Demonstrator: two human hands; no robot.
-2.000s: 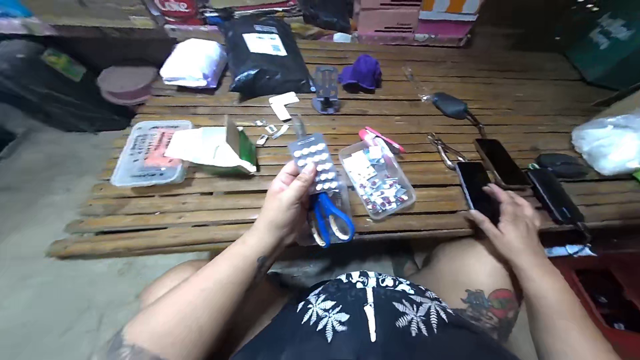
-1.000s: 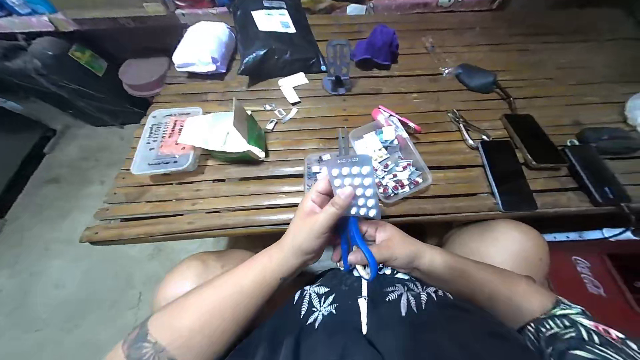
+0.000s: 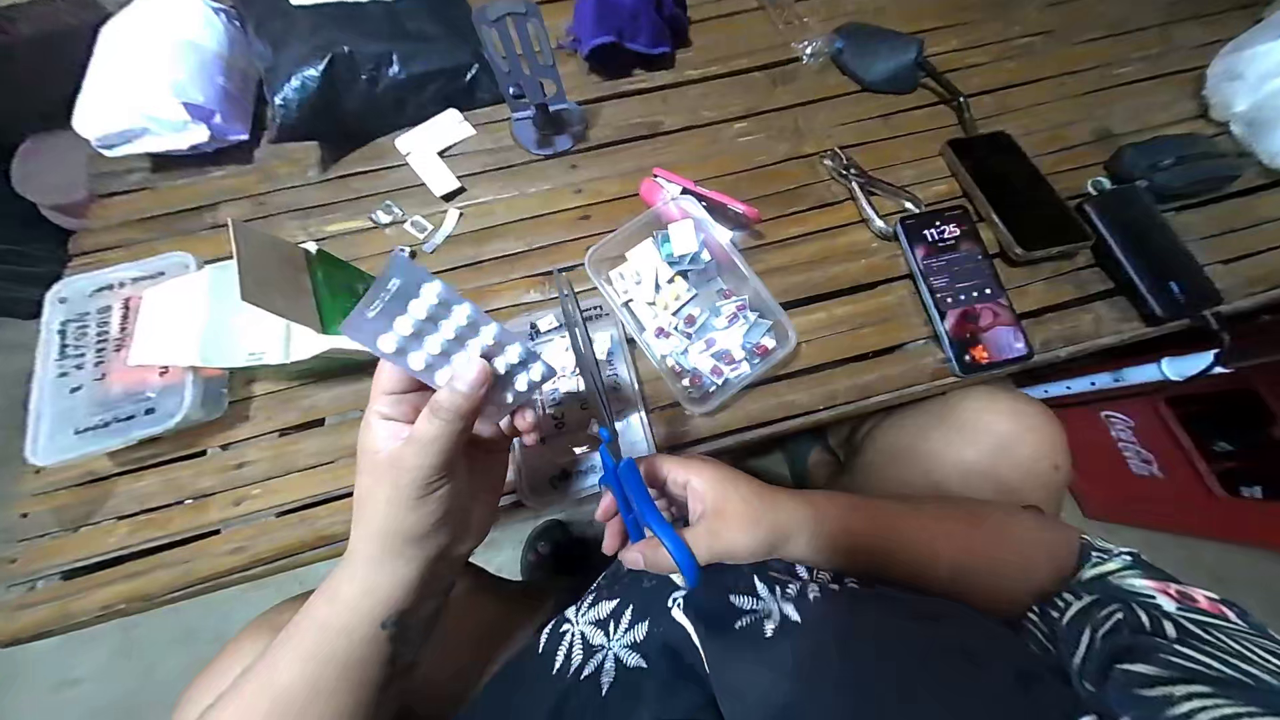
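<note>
My left hand (image 3: 430,450) holds up a blister pack of round white tablets (image 3: 450,335), its thumb on the front. Blue-handled scissors (image 3: 640,500) are in my right hand (image 3: 700,510), blades upward, just right of the pack. Behind the blades lies a translucent plastic lid (image 3: 590,460) with handwriting and small cut pieces on it. Beside it stands an open clear plastic container (image 3: 765,375) of cut blister pieces, some with red capsules. A pink stapler-like tool (image 3: 705,195) lies behind the container. An opened green and white carton (image 3: 290,290) is left of the pack.
A lidded plastic box (image 3: 110,370) sits at the left. Pliers (image 3: 870,190), a lit phone (image 3: 962,290), a dark phone (image 3: 1015,195) and a black power bank-like device (image 3: 1150,255) lie at the right. A grey phone stand (image 3: 530,80) is behind. A red crate (image 3: 1170,465) stands below the table.
My right hand has moved from the phone to the scissors, which my left hand held along with the pack. The scissors are now apart from the pack, and the phone's screen is lit.
</note>
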